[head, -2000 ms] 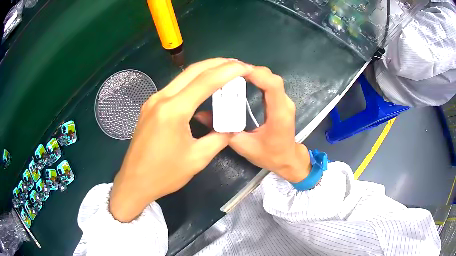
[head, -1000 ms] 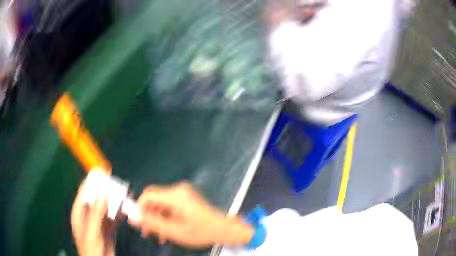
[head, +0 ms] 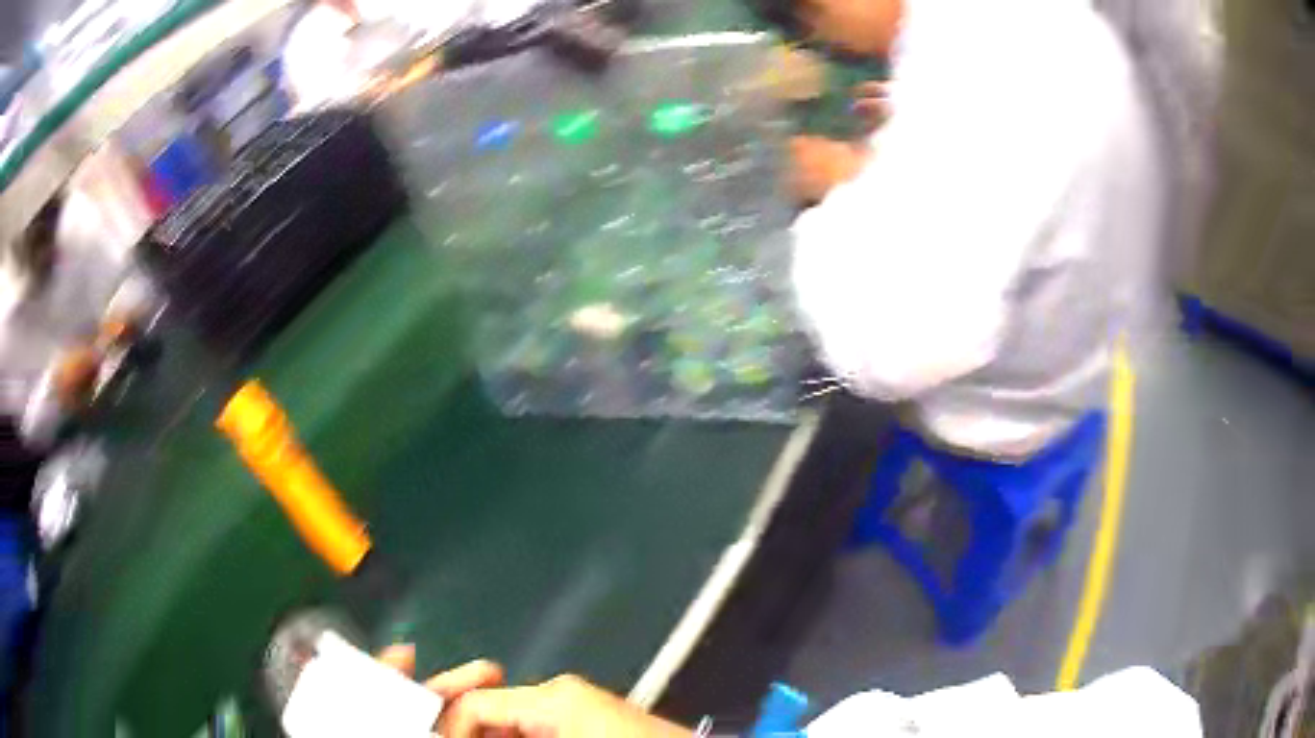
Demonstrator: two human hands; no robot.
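Observation:
A white rounded block (head: 353, 695) is at the bottom left, partly cut off by the picture's edge. My right hand (head: 541, 709) is at the bottom edge with its fingers at the block's right side, holding it; the view is blurred. A blue strap (head: 782, 709) shows at its wrist. My left hand is not visible. The orange-yellow screwdriver (head: 296, 479) is above the block, its dark nose pointing down towards it. The round grey screw tray (head: 293, 645) is partly hidden behind the block.
A clear plastic sheet or tray (head: 620, 274) with green boards covers the upper middle of the green bench (head: 577, 512). A person in a white smock (head: 995, 216) sits on a blue stool (head: 959, 555) at right. A black box-like object (head: 281, 216) is at upper left.
The view has swung up towards the far bench and the other person. The block and my right hand are now lower in the picture, and my left hand has left it.

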